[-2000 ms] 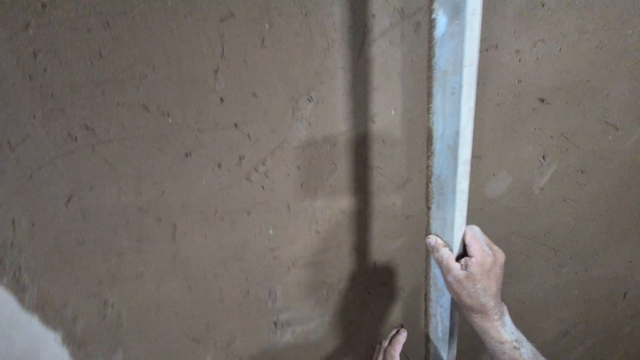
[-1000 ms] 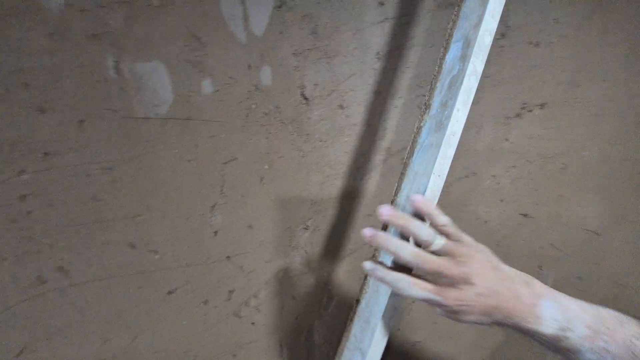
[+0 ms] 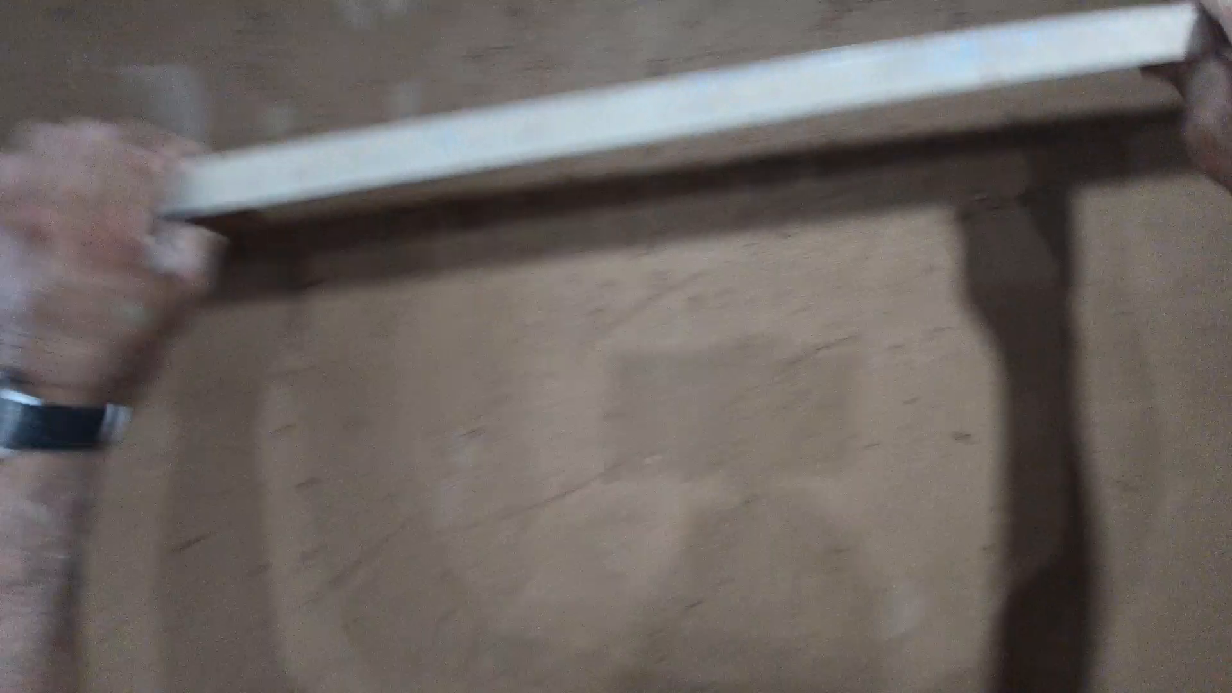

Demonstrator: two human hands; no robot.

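A long, straight, pale bar (image 3: 674, 111), like a plasterer's straightedge, runs nearly level across the top of the head view, its right end a little higher. My left hand (image 3: 101, 217), blurred, is closed around its left end; a watch with a dark strap (image 3: 58, 426) is on that wrist. At the upper right edge my right hand (image 3: 1213, 106) grips the other end and is partly cut off by the frame. The bar is at a brown plastered wall (image 3: 577, 433); whether it touches the surface cannot be told.
The wall fills the view behind the bar, with small nicks, scratches and pale patches (image 3: 173, 96) at the upper left. Shadows of the bar and the arms fall on it, one a dark upright band (image 3: 1039, 433) at the right.
The bar was upright, then leaned to the right; now it lies nearly level. My right hand was open against it one second ago and now grips its end. My left hand has come into view on it.
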